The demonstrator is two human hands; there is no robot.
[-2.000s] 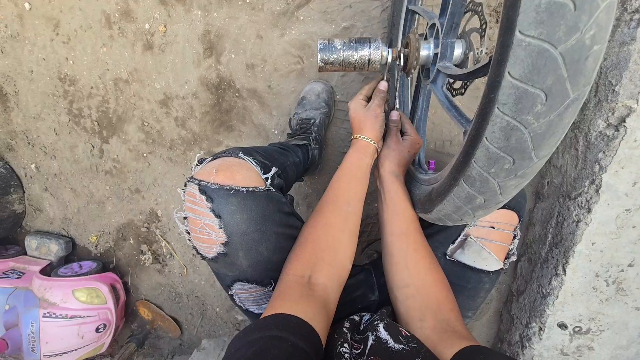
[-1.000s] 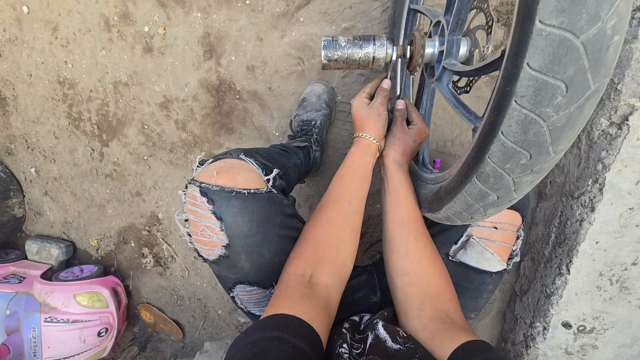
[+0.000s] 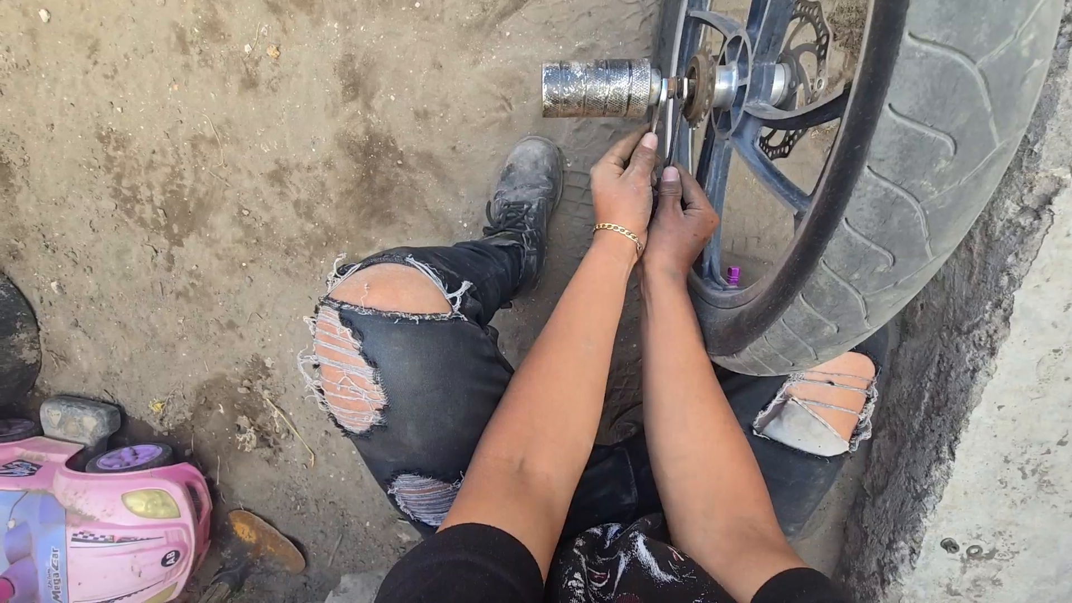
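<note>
My left hand (image 3: pixel 624 182), with a gold chain bracelet at its wrist, grips the end of a thin metal tool (image 3: pixel 656 115), likely a wrench. Close beside it, my right hand (image 3: pixel 680 216) holds a second slim metal tool (image 3: pixel 672 138). Both tools reach up to the axle nuts (image 3: pixel 672 87) between a knurled metal foot peg (image 3: pixel 596 88) and a rusty sprocket (image 3: pixel 698 87). These sit at the hub of a spoked wheel (image 3: pixel 769 172) with a worn black tire (image 3: pixel 900 184). The tools' heads are too small to make out fully. A disc brake rotor (image 3: pixel 806 79) shows behind the spokes.
Dirt ground (image 3: pixel 251 167) spreads to the left. A concrete ledge (image 3: pixel 1001 419) runs along the right, near the tire. At lower left are a pink toy car (image 3: pixel 126 511), a stone block (image 3: pixel 79 420) and a rusty metal piece (image 3: pixel 266 540). A purple valve cap (image 3: pixel 734 275) is at the rim.
The wheel has turned or tilted slightly, its tire leaning further right at the top than two seconds ago. Both hands stay by the axle on their tools.
</note>
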